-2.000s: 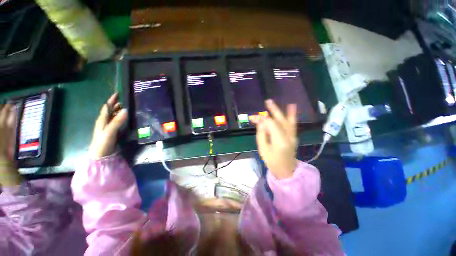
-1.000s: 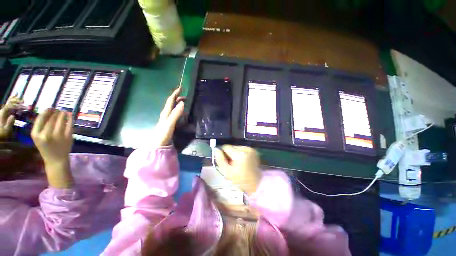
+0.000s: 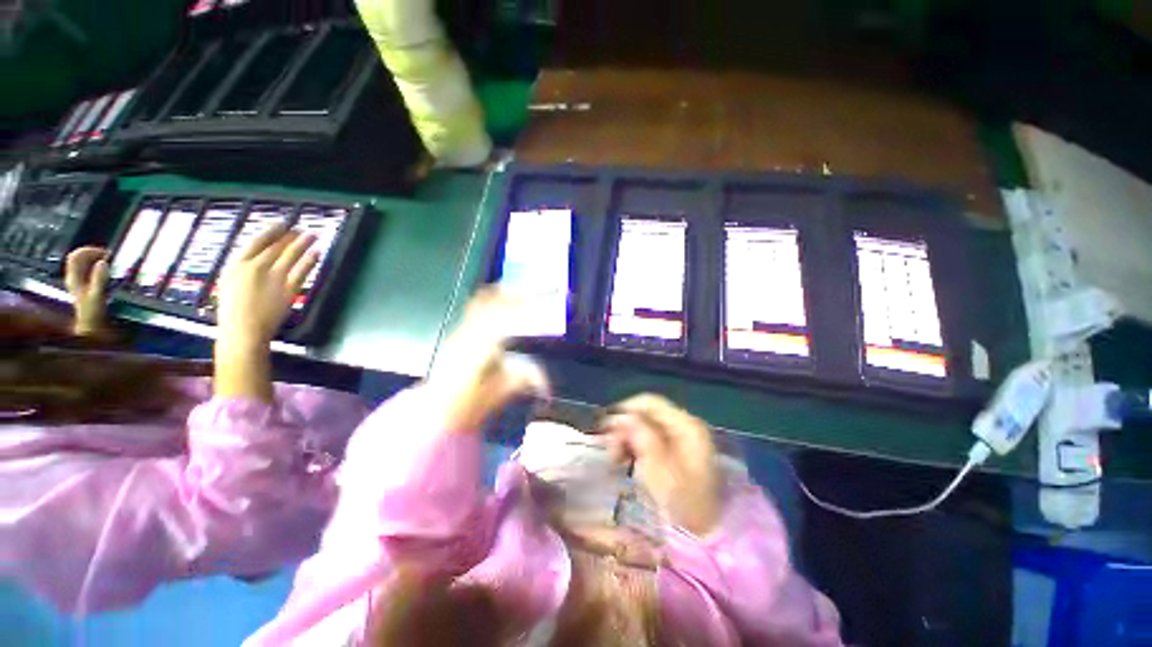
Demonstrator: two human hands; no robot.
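Note:
A black foam tray point(image 3: 708, 197) lies at the bench's front edge with phones in its slots. The leftmost phone point(image 3: 538, 272) shows a pale, nearly blank screen. The second point(image 3: 647, 281), third point(image 3: 764, 291) and rightmost point(image 3: 900, 303) phones show white lists with orange-red bars. My left hand point(image 3: 478, 360) is blurred at the leftmost phone's lower left; whether it holds anything is unclear. My right hand point(image 3: 663, 449) is below the tray, in front of my body, fingers bent together around something small and dark that I cannot make out.
A white cable block point(image 3: 1013, 407) with a white cord lies beside a power strip point(image 3: 1069, 436) at right. A yellow-wrapped post point(image 3: 430, 89) and brown board point(image 3: 758, 126) stand behind. At left, a neighbour's hand point(image 3: 259, 284) is over another phone tray point(image 3: 341, 272).
My left hand has moved down and right to the leftmost phone. My right hand has moved down, away from the plug at that phone. Its screen has turned from dark to pale.

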